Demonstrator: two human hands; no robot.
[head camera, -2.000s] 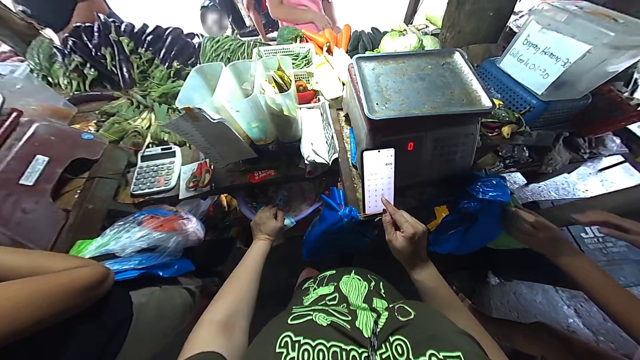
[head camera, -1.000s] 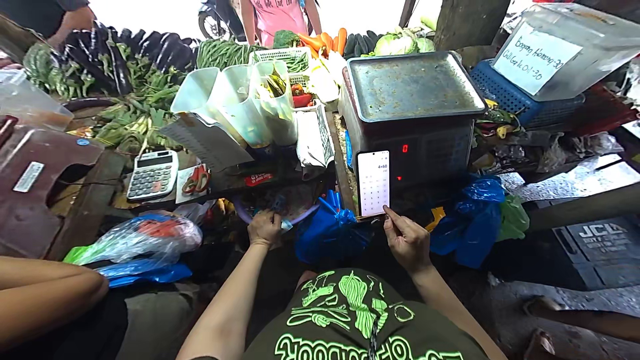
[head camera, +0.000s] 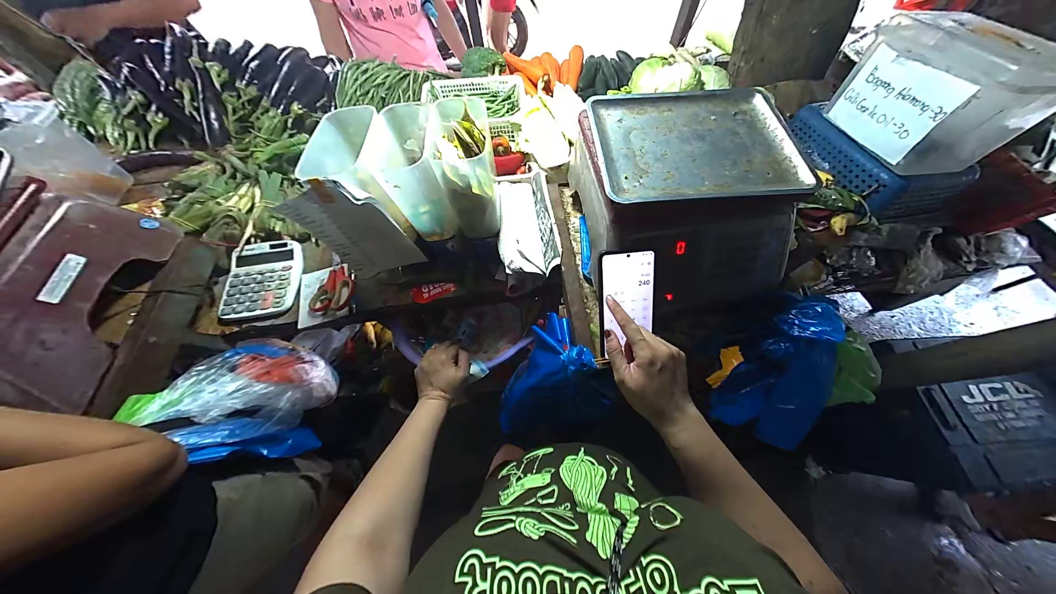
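A white smartphone (head camera: 627, 280) showing a calculator screen stands upright against the front of a digital scale (head camera: 701, 148) with a metal tray. My right hand (head camera: 652, 367) points its index finger at the phone's screen, the other fingers curled, holding nothing that I can see. Lower left of it, my left hand (head camera: 443, 373) is closed at the rim of a purple-rimmed basin (head camera: 511, 353); a small pale blue item shows beside its fingers, and I cannot tell whether it is gripped. A knotted blue plastic bag (head camera: 553, 379) hangs between my hands.
A calculator (head camera: 261, 280) and red-handled scissors (head camera: 333, 289) lie left. Plastic containers (head camera: 404, 165) stand behind, before eggplants (head camera: 181, 82), green beans and carrots. Plastic bags (head camera: 239, 384) sit lower left near another person's bent limb. At right is a labelled tub (head camera: 924, 91) on a blue basket.
My right index finger has moved up the phone's screen from its lower edge. The other person's arms seen at the right two seconds ago have left that spot. My left hand has barely moved.
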